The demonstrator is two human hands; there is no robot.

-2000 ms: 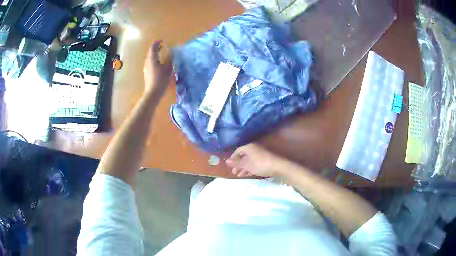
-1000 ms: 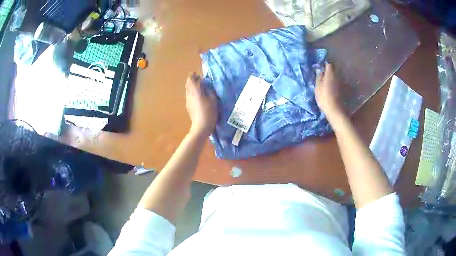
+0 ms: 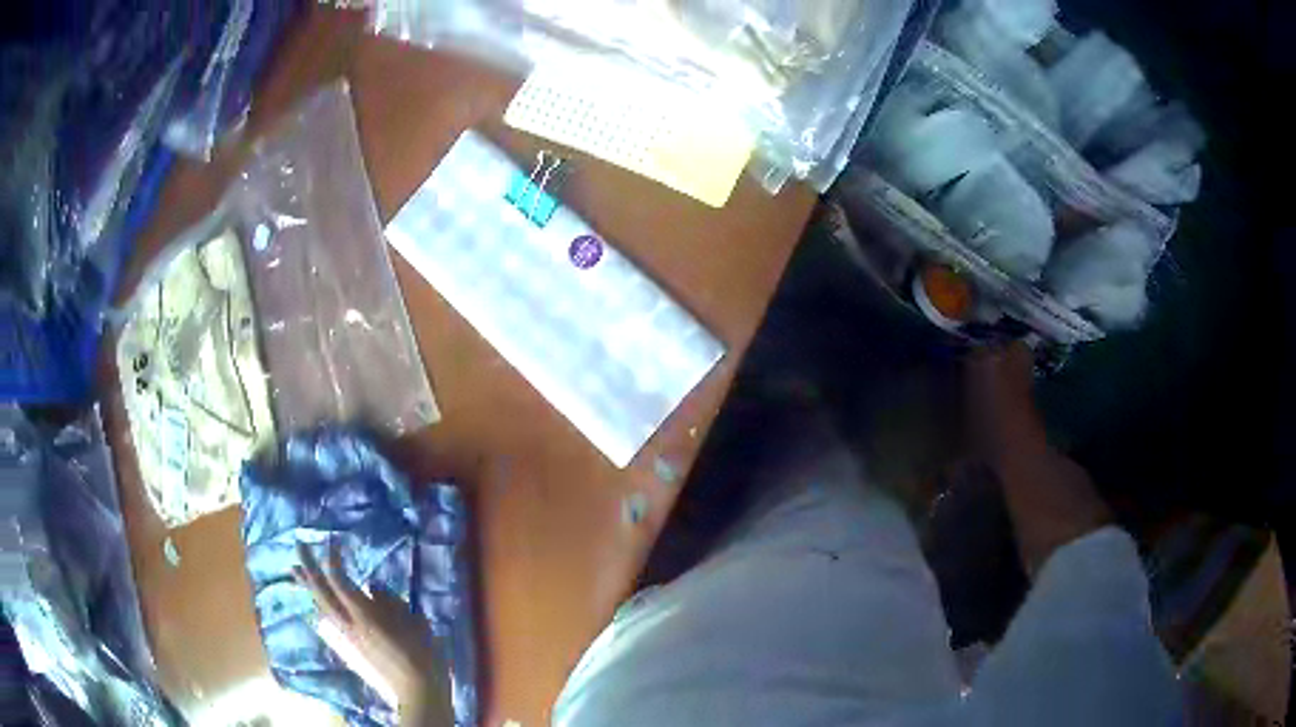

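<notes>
The blue garment [image 3: 306, 526] lies folded on the table at the lower left. My left hand [image 3: 370, 632] rests flat on top of it, fingers extended. The hang tag cannot be made out. My right hand [image 3: 999, 376] is low at the right, beyond the table edge, beside clear bags with white contents [image 3: 995, 185]. It is dark and its fingers are partly lost in shadow, so I cannot tell whether it holds anything. A clear poly bag [image 3: 334, 284] lies flat above the garment, next to a bagged cream garment [image 3: 199, 376].
The round sticker sheet [image 3: 554, 313], with one purple circle and a turquoise binder clip [image 3: 533, 203], lies mid-table. A pale yellow sticker sheet [image 3: 633, 128] is beyond it, near packed garments [image 3: 839, 71]. Small pale scraps [image 3: 635, 507] lie by the table edge [image 3: 739, 355]. An orange round thing [image 3: 945, 293] shows among the bags.
The view has swung to the right. My right hand has left the garment and moved down past the table edge. My left hand has moved from the garment's side onto its top.
</notes>
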